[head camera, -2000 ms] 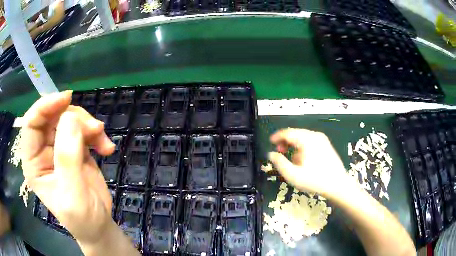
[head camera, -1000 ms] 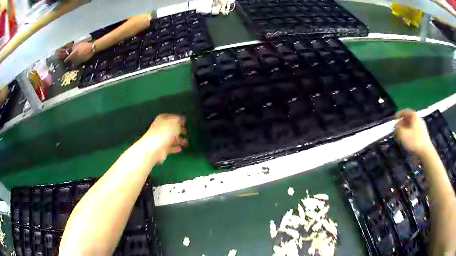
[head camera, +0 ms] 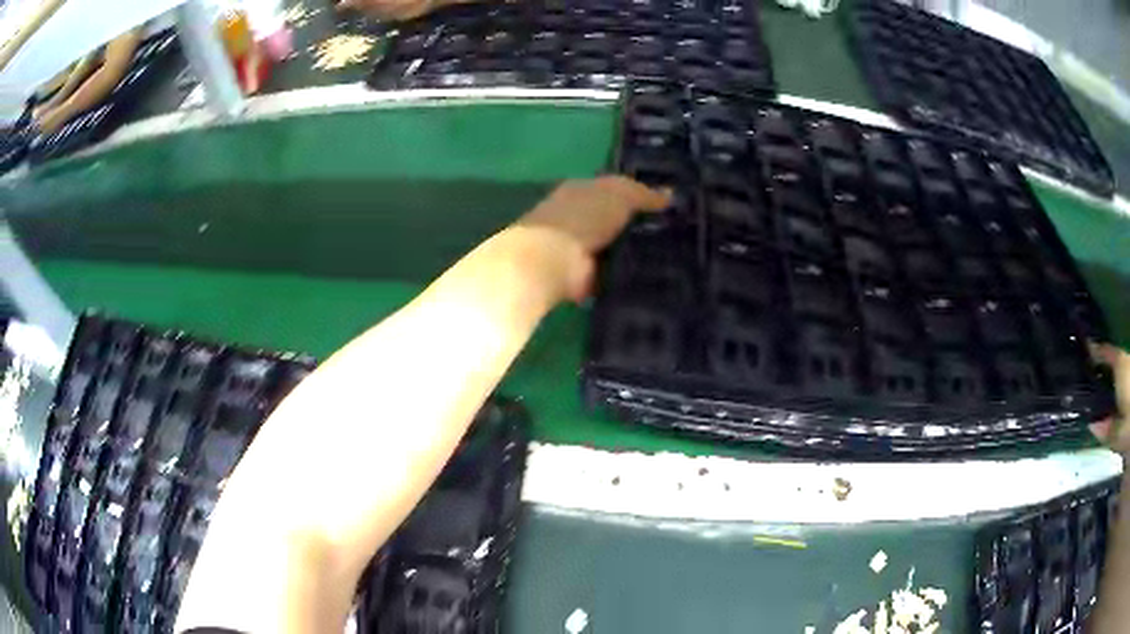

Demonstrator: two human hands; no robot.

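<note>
A large black blister tray (head camera: 843, 248) lies over the green conveyor belt in front of me; its near edge shows several layers. My left hand (head camera: 597, 229) is on its left edge, fingertips over the rim and thumb lower down. My right hand (head camera: 1112, 394) is at its right end, cut off by the picture's edge, with fingers against the rim. Another black tray with housings (head camera: 161, 458) lies on the near worktop at lower left, partly hidden under my left forearm.
A white strip (head camera: 694, 487) edges the dark green worktop. Pale pieces (head camera: 895, 616) lie at the bottom right beside another tray (head camera: 1047, 557). Across the belt are more trays (head camera: 570, 47), a pale pile (head camera: 343, 51), a white post (head camera: 211, 56) and a person's arm (head camera: 93, 87).
My left hand has moved from beside the belt tray onto its left edge. My right hand is now at that tray's right end. The view has shifted.
</note>
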